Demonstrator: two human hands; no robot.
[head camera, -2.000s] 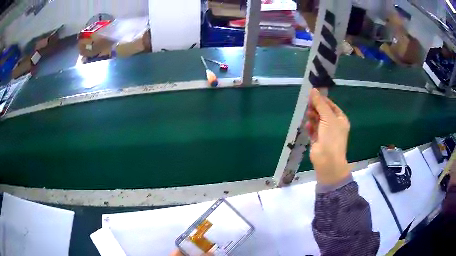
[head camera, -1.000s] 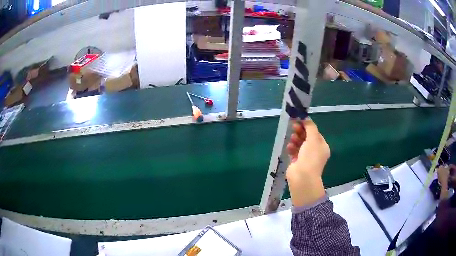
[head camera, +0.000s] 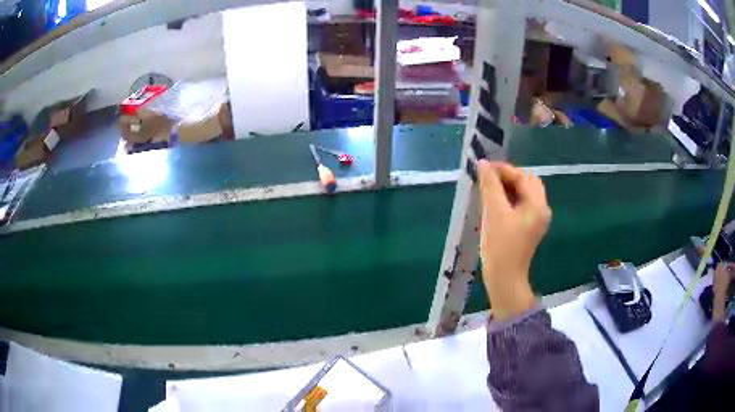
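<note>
My right hand (head camera: 514, 229) is raised at a pale metal post (head camera: 459, 265) beyond the bench. Its thumb and finger pinch at the edge of the lowest of several black tape strips (head camera: 488, 129) on the post. A display module in a grey frame (head camera: 355, 388), pale back up with an orange flex cable (head camera: 313, 399), shows at the bottom edge, partly cut off. My left hand is out of the picture.
A green belt (head camera: 226, 273) runs across behind the white paper (head camera: 218, 396). A part-built unit (head camera: 624, 298) lies at right, near another person's hand (head camera: 720, 294). An orange-handled tool (head camera: 325, 177) lies beyond the belt. A yellowish strip (head camera: 699, 278) crosses at far right.
The view has tilted up, so the display module sits lower and my left fingertips have left the picture. My right hand stays at the tape strips, its fingers now turned further left.
</note>
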